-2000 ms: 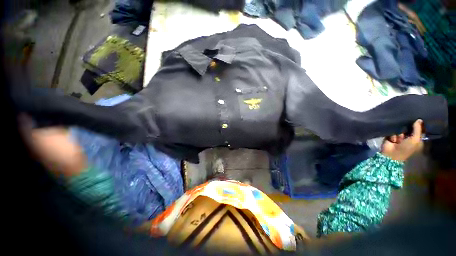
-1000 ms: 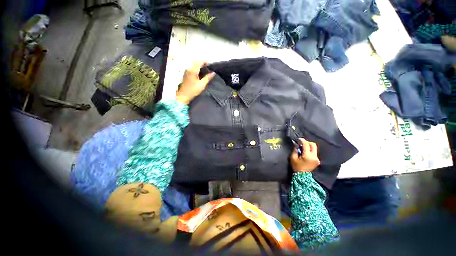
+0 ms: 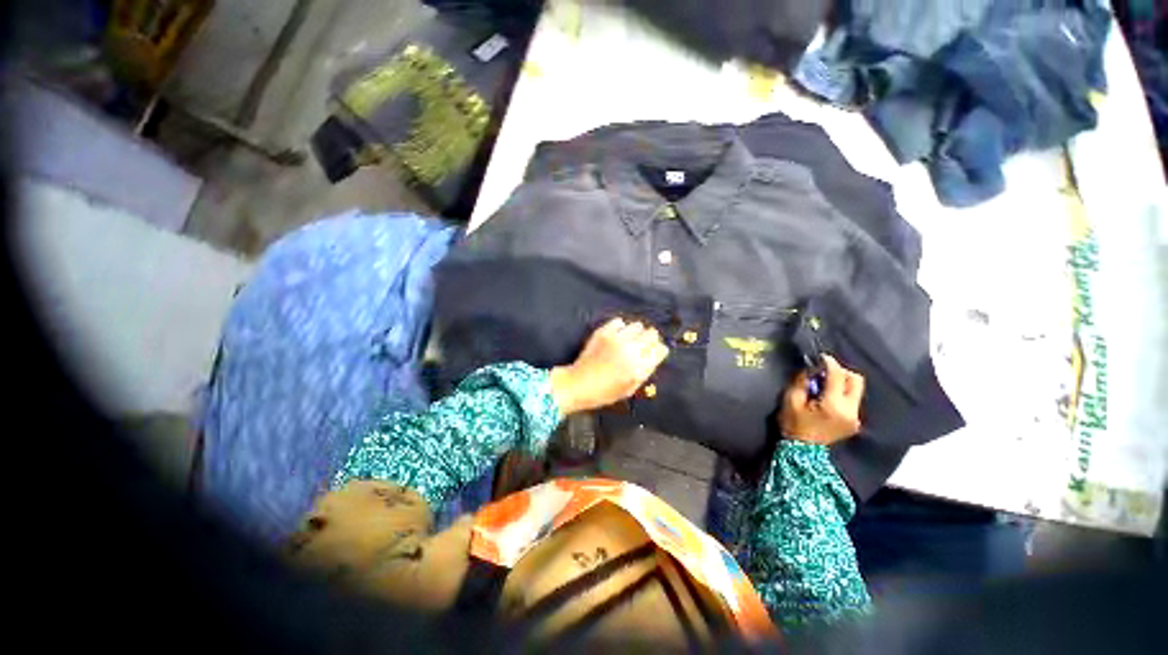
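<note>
A black denim shirt (image 3: pixel 781 237) lies front up on the table, collar away from me, both sleeves folded in across its front. A yellow motif shows on the chest pocket. My left hand (image 3: pixel 615 365) has its fingers curled on the sleeve end beside the button placket, seemingly pinching the cloth. My right hand (image 3: pixel 824 399) is closed around small dark thread snips (image 3: pixel 816 380), mostly hidden in the fingers, by the other cuff at the pocket's right side.
The table (image 3: pixel 1012 346) has white sheeting with green lettering. Blue denim garments (image 3: pixel 954 83) lie at its far right. A light blue patterned pile (image 3: pixel 320 346) is at the left. A black garment with yellow design (image 3: pixel 423 115) is at the far left.
My left hand has moved from the shirt's collar and shoulder down to the sleeve end by the placket. The sleeves, earlier held stretched out, now lie folded over the front.
</note>
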